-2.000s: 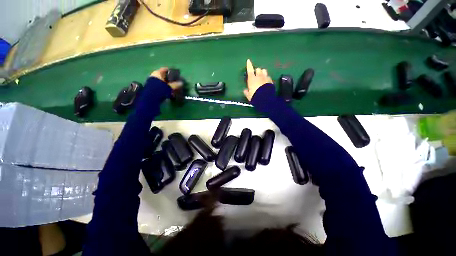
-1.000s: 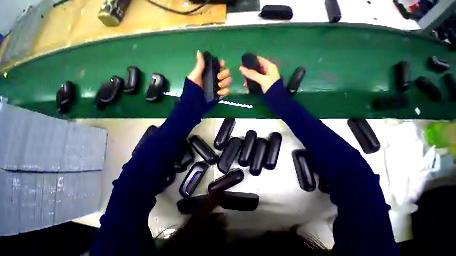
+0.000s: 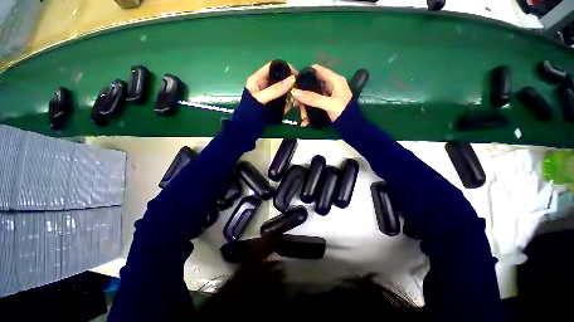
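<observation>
My left hand (image 3: 263, 87) is closed around a black plastic housing (image 3: 277, 75) over the belt. My right hand (image 3: 332, 94) holds another black housing (image 3: 308, 80). The two housings are upright side by side, close together, with my fingertips meeting between them. Their lower parts are partly hidden by my fingers and dim. The green conveyor belt (image 3: 208, 47) runs below my hands. A single housing (image 3: 359, 83) lies on the belt just right of my right hand, partly hidden behind it.
More housings lie on the belt at left (image 3: 138, 84) and right (image 3: 501, 86). A white strip (image 3: 204, 107) lies on the belt. Loose housings (image 3: 255, 180) cover the pale table (image 3: 352, 255). Grey ribbed stacks (image 3: 60, 170) stand left; white wrap (image 3: 513, 192) lies right.
Both hands first reached down to the belt, then lifted housings and have now come together. Housings at left and the white strip have shifted left. The view has tilted down slightly.
</observation>
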